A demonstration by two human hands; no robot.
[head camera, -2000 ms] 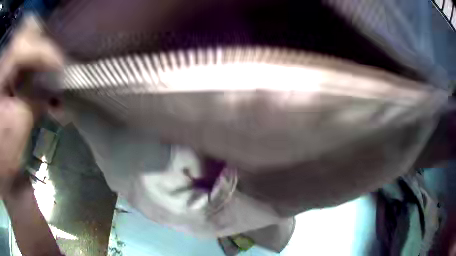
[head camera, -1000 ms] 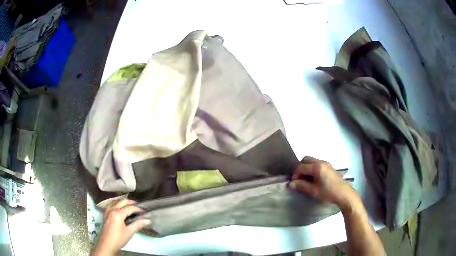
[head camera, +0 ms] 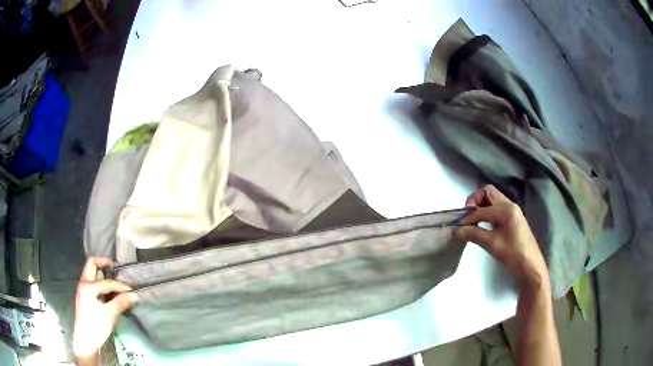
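Observation:
A part-sewn garment (head camera: 301, 286) lies on the white table, its body spread behind a long straight stitched edge. The edge is stretched between my hands, two layers together, with grey-green cloth hanging below it. My left hand (head camera: 102, 304) pinches the edge's left end at lower left. My right hand (head camera: 499, 232) pinches its right end, slightly higher. A beige panel (head camera: 190, 168) lies on the garment's body, dark brown cloth shows just behind the edge, and a lime-green panel (head camera: 134, 138) shows at its far left.
A second grey-brown garment (head camera: 530, 161) lies heaped on the right of the white table (head camera: 322, 57), with a yellow-green piece (head camera: 580, 297) hanging near the table's edge. A blue crate (head camera: 44, 129) with cloth stands on the floor at left. Part of a white sheet shows at the top.
Both hands now pull the edge out taut and wider apart. The right hand is further right and higher; the left has moved left. The lime-green panel near the edge is now covered.

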